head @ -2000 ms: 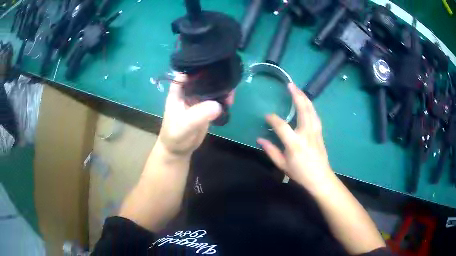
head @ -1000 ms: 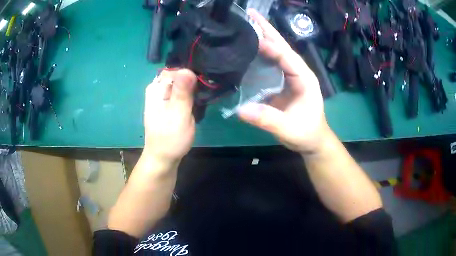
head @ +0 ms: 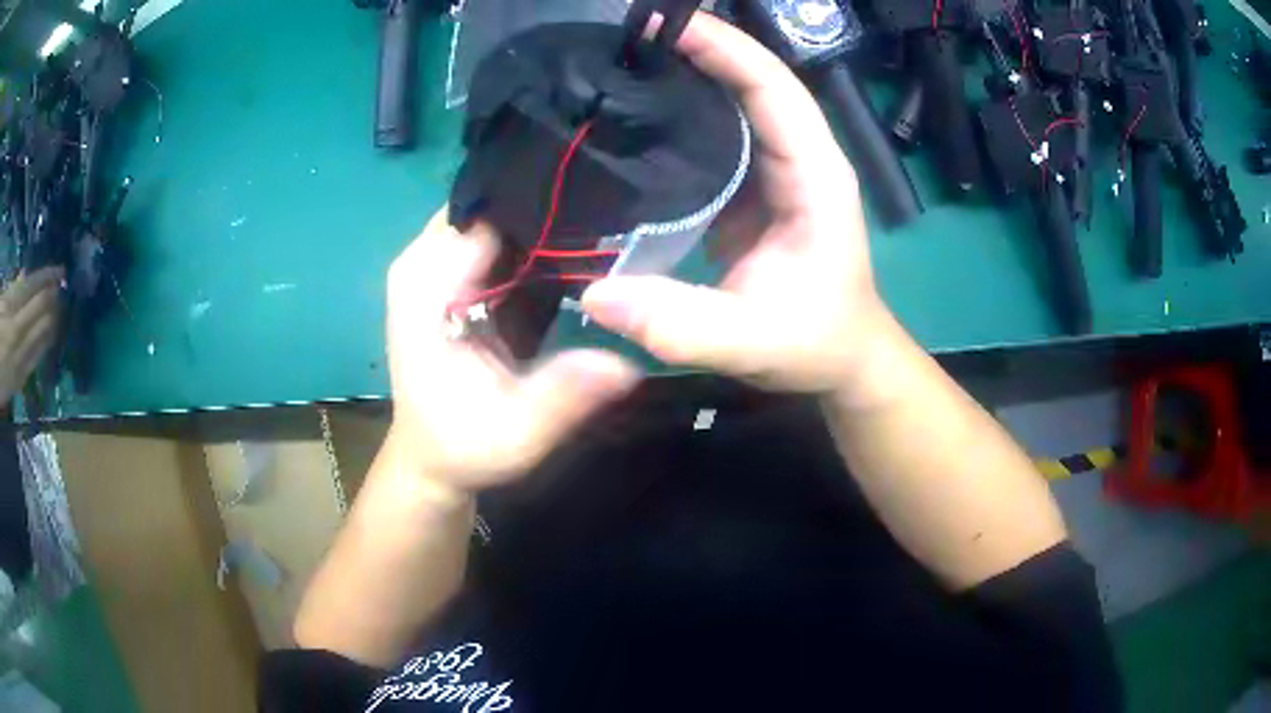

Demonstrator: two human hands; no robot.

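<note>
A black round housing (head: 599,132) with red lead wires (head: 562,181) on its face is held up over the green bench. A translucent ribbed band (head: 683,230) lies around its right side, its end near the wires. My right hand (head: 781,265) grips the band and the housing from the right, thumb on the band's end. My left hand (head: 481,369) supports the housing from the lower left, its thumb lifted off; its fingertips are hidden behind the housing. Small white connectors (head: 470,319) hang at the wire ends by my left hand.
Black units with tubes (head: 1059,139) lie on the green bench (head: 265,265) at the right, more (head: 84,181) at the left. One has a silver-white face (head: 813,20). Another person's hand (head: 28,327) is at the left edge. A carton (head: 140,543) and a red object (head: 1185,446) are below the bench.
The band came off the bench in my right hand and now lies against the housing's right side. My left thumb has lifted. Another person's hand has appeared at the left.
</note>
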